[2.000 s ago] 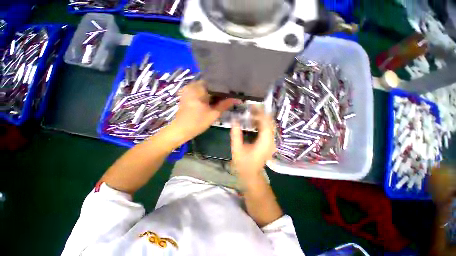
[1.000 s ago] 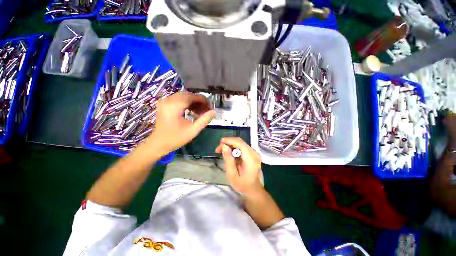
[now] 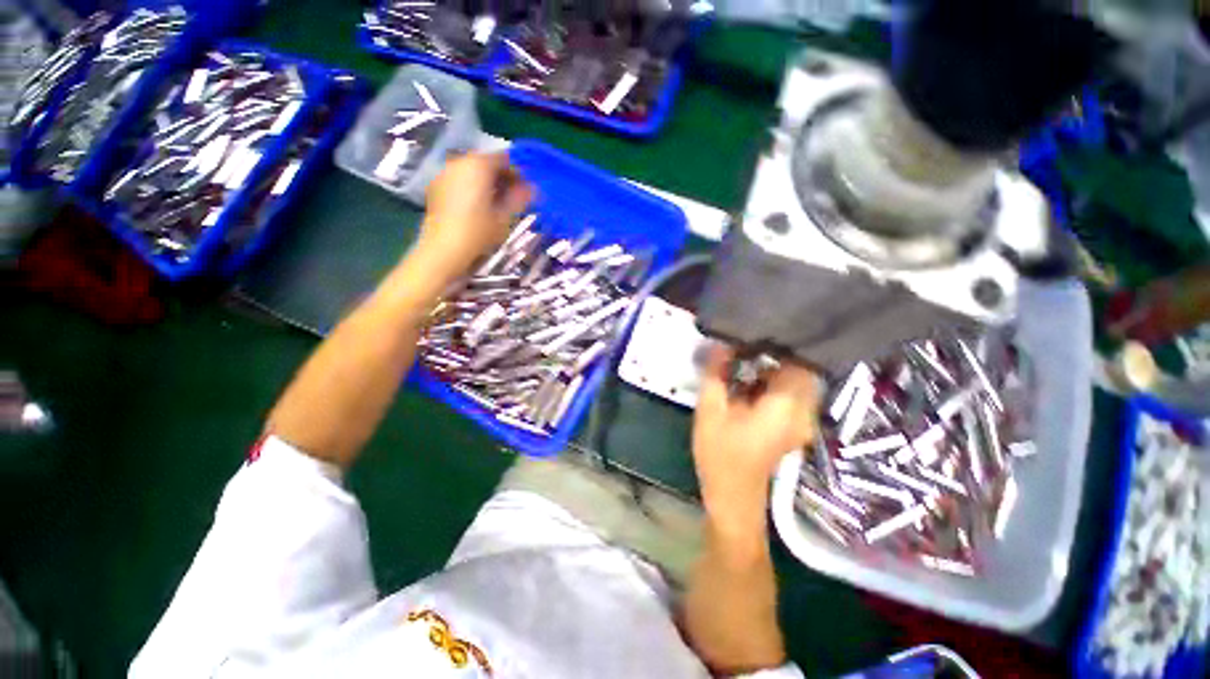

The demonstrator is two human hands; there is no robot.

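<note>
The grey metal press (image 3: 849, 199) stands in front of me, right of centre, with its white fixture plate (image 3: 661, 352) showing at its lower left. My right hand (image 3: 754, 422) is at the plate's right side, under the press block, with fingers bent; what it holds is hidden or blurred. My left hand (image 3: 472, 206) is over the upper left corner of the blue tray (image 3: 591, 199) of silver tubes, fingers curled and blurred; I cannot tell if it holds anything. The translucent white bin (image 3: 1062, 438) of tubes is right of the press.
A small clear plastic box (image 3: 458, 100) with a few tubes stands behind my left hand. More blue trays of tubes (image 3: 312, 80) are at the far left and back. A blue tray of white parts (image 3: 1108, 584) is at the right edge. A pale bottle cap (image 3: 1139, 365) is beside the bin.
The view has turned and shifted. My left hand has moved from beside the press to the blue tray's upper left corner. My right hand has moved from in front of the bench up to the press.
</note>
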